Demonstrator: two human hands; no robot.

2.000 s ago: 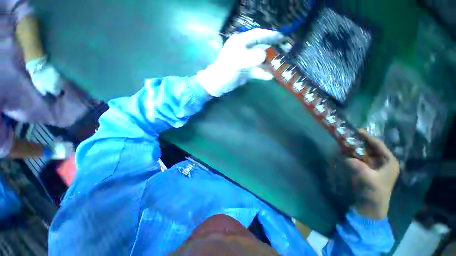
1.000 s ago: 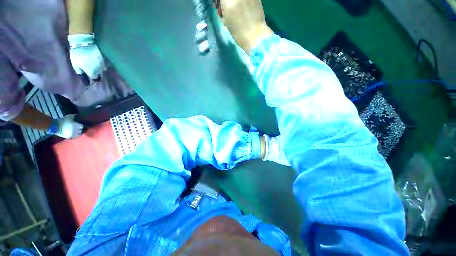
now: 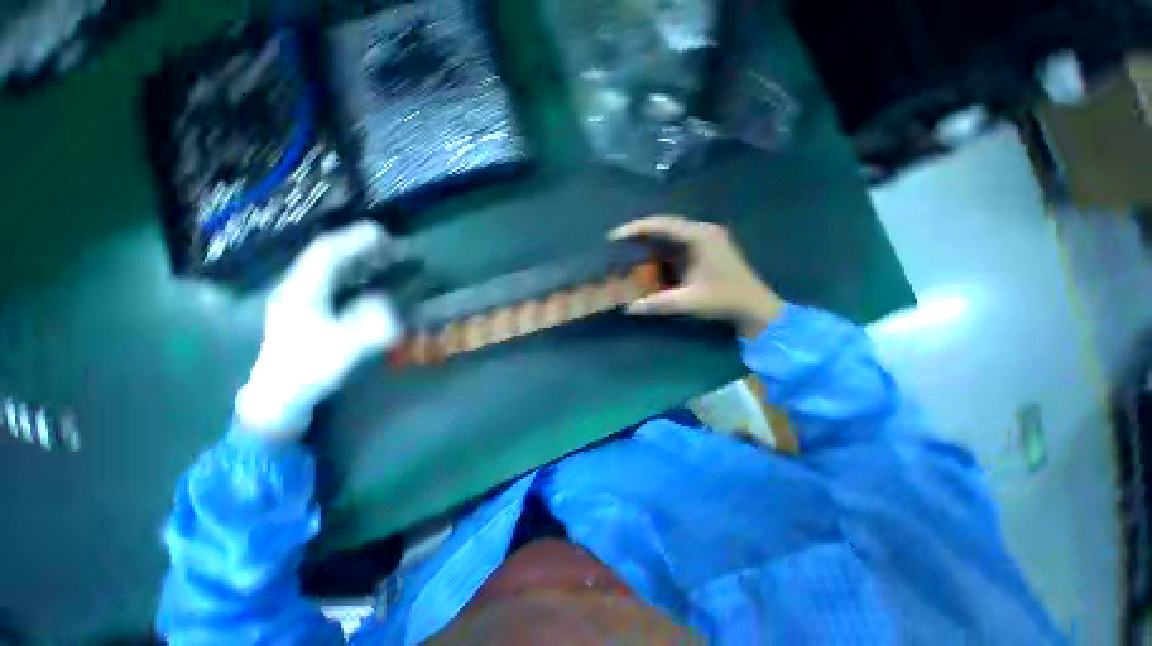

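Note:
The long narrow jig (image 3: 518,309) lies across the middle of the view, with an orange-brown slotted edge toward me and a dark upper rail. It is blurred, and no bright silver pieces can be made out in its slots. My left hand (image 3: 316,334), in a white glove, grips its left end. My bare right hand (image 3: 701,275) grips its right end, thumb on the near side and fingers over the far side. A short row of small silver pieces (image 3: 41,423) lies on the mat at the far left.
The parts bin (image 3: 253,152) with mixed silver pieces stands beyond my left hand, a blue cord (image 3: 288,158) across it. A tray of finer silver pieces (image 3: 430,107) is beside it. A clear plastic bag (image 3: 644,101) lies beyond the jig. The green mat's edge (image 3: 884,240) is at the right.
The view has turned toward the bins. My right arm, stretched across to the far side near a row of silver pieces, is back at the right. Both hands now hold the jig, whose slots look without silver pieces.

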